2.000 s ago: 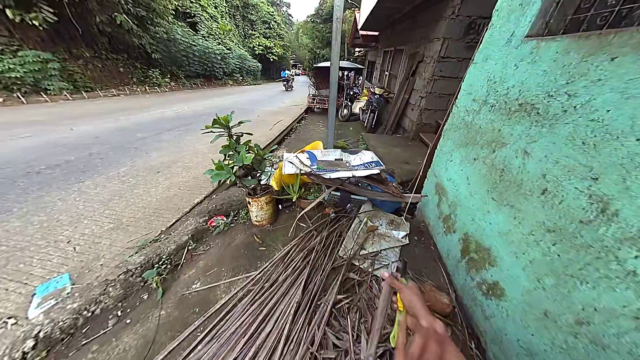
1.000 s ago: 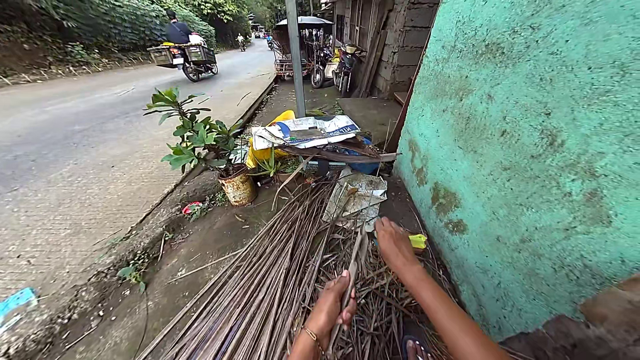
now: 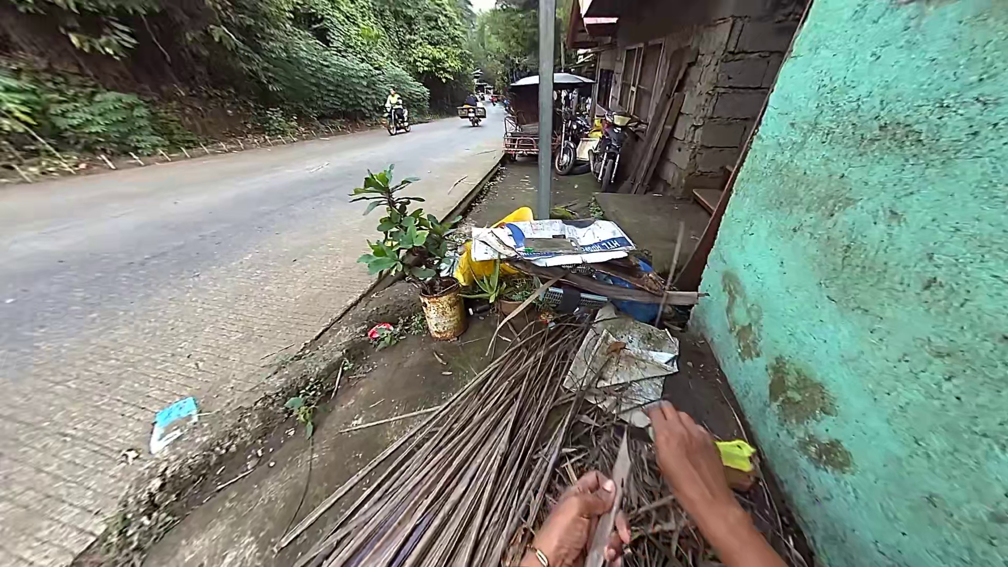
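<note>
My left hand [image 3: 587, 512], a bracelet at its wrist, grips a flat brown strip of dried palm frond [image 3: 614, 500] near the bottom of the view. Just above and to the right is my right hand [image 3: 685, 449], its fingers curled; what they hold, if anything, is hidden. Long dried palm fronds [image 3: 465, 433] lie in a heap to the left of both hands, with short dry scraps beneath them. A crumpled, dirty whitish sheet [image 3: 622, 358] lies beyond my hands. A bright yellow-green object [image 3: 735, 454] is right of my right wrist.
A turquoise wall [image 3: 866, 276] rises close on the right. Ahead stand a rusty can planter [image 3: 444, 309], a pile topped by a printed sack [image 3: 551, 240], and a metal pole [image 3: 546, 110]. Left runs a road [image 3: 197, 244] with motorcycles; a parked motorcycle [image 3: 608, 150] stands farther ahead.
Two seconds ago one hand showed, near a yellow-handled tool; both hands show now. The motorcycle with side boxes has moved farther up the road. The view has shifted since one second ago.
</note>
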